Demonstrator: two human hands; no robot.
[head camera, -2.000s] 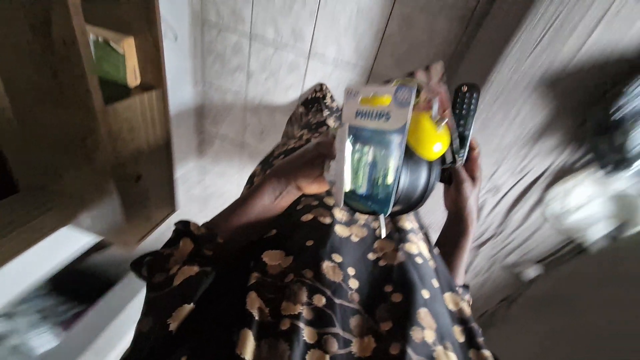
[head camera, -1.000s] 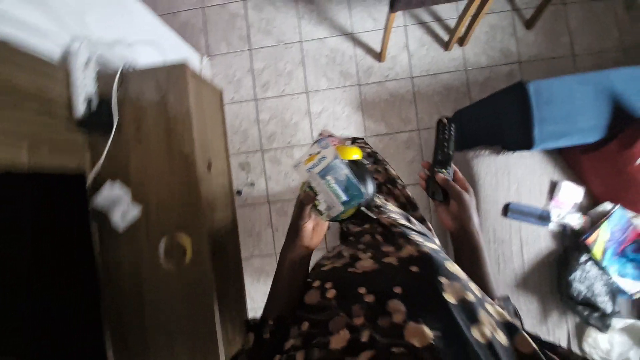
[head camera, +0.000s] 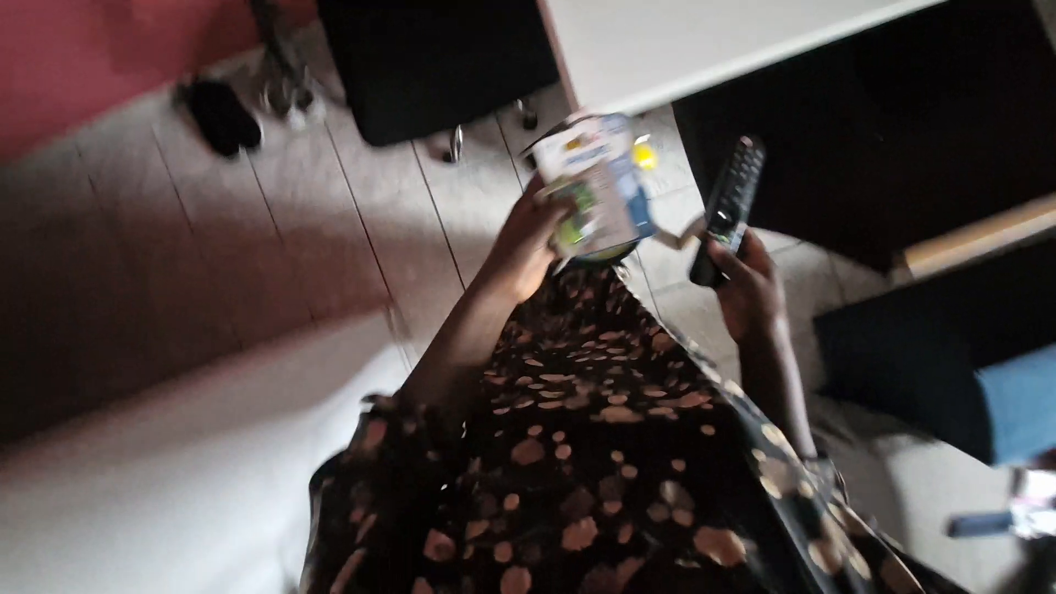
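My left hand (head camera: 528, 239) grips a blister-style Philips package (head camera: 590, 177) with a cardboard back, together with other items. A dark round thing sits behind the package, mostly hidden by it. A small yellow object (head camera: 644, 155) shows at the package's right edge; what it is cannot be told. My right hand (head camera: 749, 285) is closed around the lower end of a black remote control (head camera: 730, 210), buttons facing up and its far end tilted right. A pale strap or strip (head camera: 681, 238) shows between the two hands.
A white tabletop (head camera: 709, 41) lies ahead, with a black chair (head camera: 437, 66) left of it. A dark shoe (head camera: 221, 117) is on the tiled floor (head camera: 330, 206). A pale padded surface (head camera: 181, 462) is at lower left. Dark and blue cloth (head camera: 1023, 404) lies at the right.
The view has swung to another part of the room. My right hand, close beside the package two seconds ago, is now apart from it, still with the remote. My left hand still has the package.
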